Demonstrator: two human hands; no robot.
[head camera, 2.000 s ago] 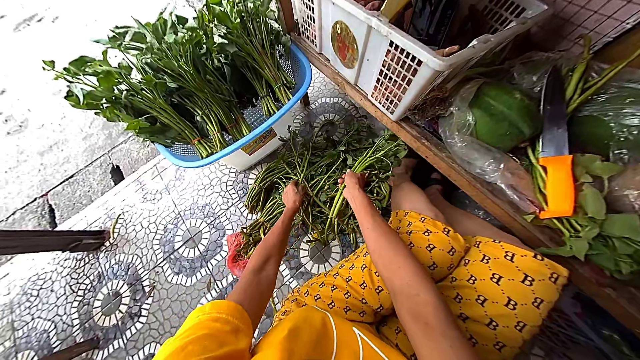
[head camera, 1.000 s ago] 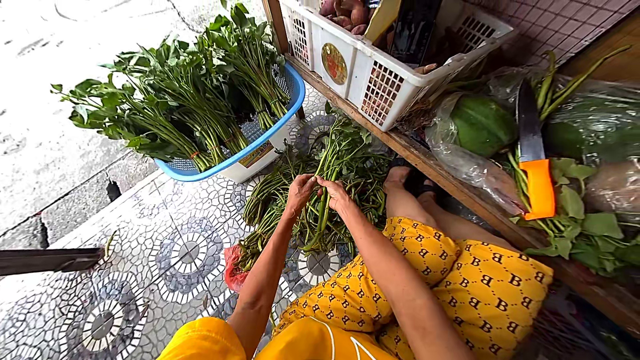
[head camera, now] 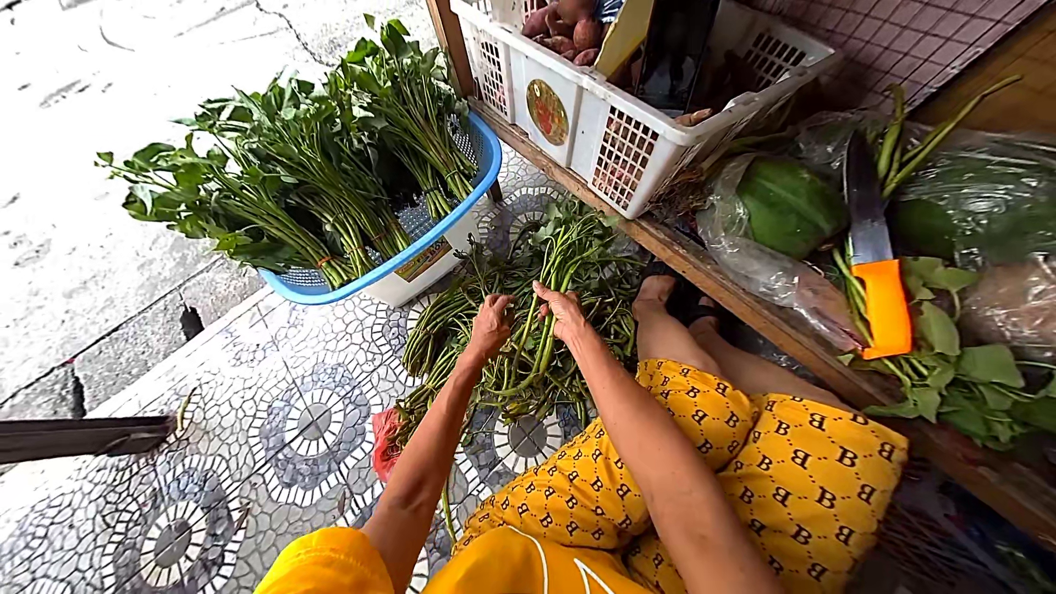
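Observation:
A loose pile of leafy green stems lies on the patterned tile floor between my feet and a blue-rimmed basket. Over its middle, my right hand grips a small bunch of long green stems, whose leafy tops point away from me. Just left of that bunch is my left hand, its fingers curled close together; whether a stem is between them cannot be made out. Tied bundles of leafy greens fill the blue plastic basket, which rests on a white container.
A wooden shelf edge runs along the right. On the shelf are a white crate with reddish tubers, a green papaya-like fruit in plastic, and an orange-handled knife. Red plastic lies by the pile.
My hands were together on the stems a second ago; now they are apart, with the bunch at my right hand.

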